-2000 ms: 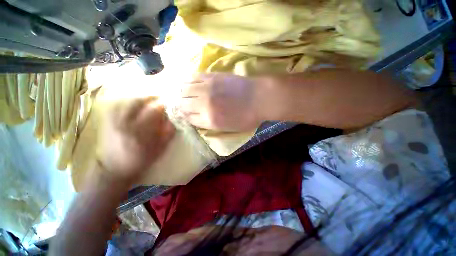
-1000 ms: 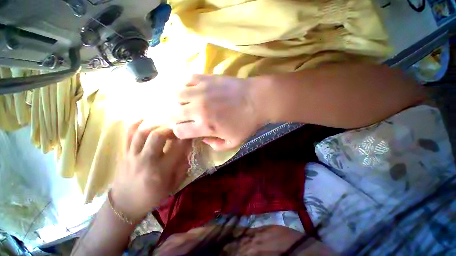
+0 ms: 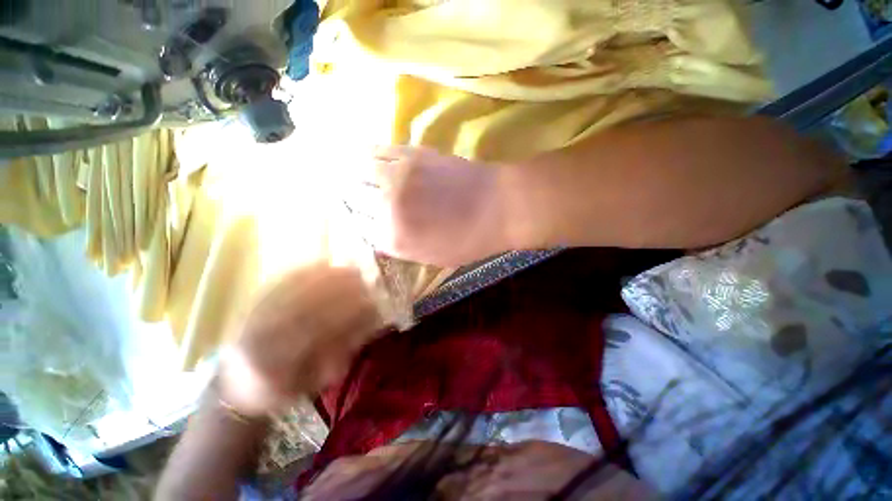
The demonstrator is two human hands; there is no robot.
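Observation:
A yellow garment piece point(image 3: 587, 59) lies gathered and bunched behind my right forearm. A narrow whitish lace trim point(image 3: 396, 294) hangs over the table edge between my hands. My right hand point(image 3: 440, 205) rests on the work beside the bright glare, its fingertips washed out by the light. My left hand point(image 3: 303, 328) is motion-blurred at the near left of the trim; its fingers cannot be made out. The sewing machine head point(image 3: 88, 59) stands at upper left with a dark lamp-like cylinder point(image 3: 266, 115). Glare hides the needle area.
Folded yellow strips point(image 3: 122, 205) fan out at the left. A clear crumpled plastic bag point(image 3: 59, 333) lies left of them. The grey table edge point(image 3: 499, 274) runs diagonally above a red apron point(image 3: 479, 342). A container with yellow scraps point(image 3: 863, 125) is at the right.
My left hand has moved down and slightly right from beside the right hand, and is blurred now. My right hand stays by the glare. The machine sits slightly higher in view.

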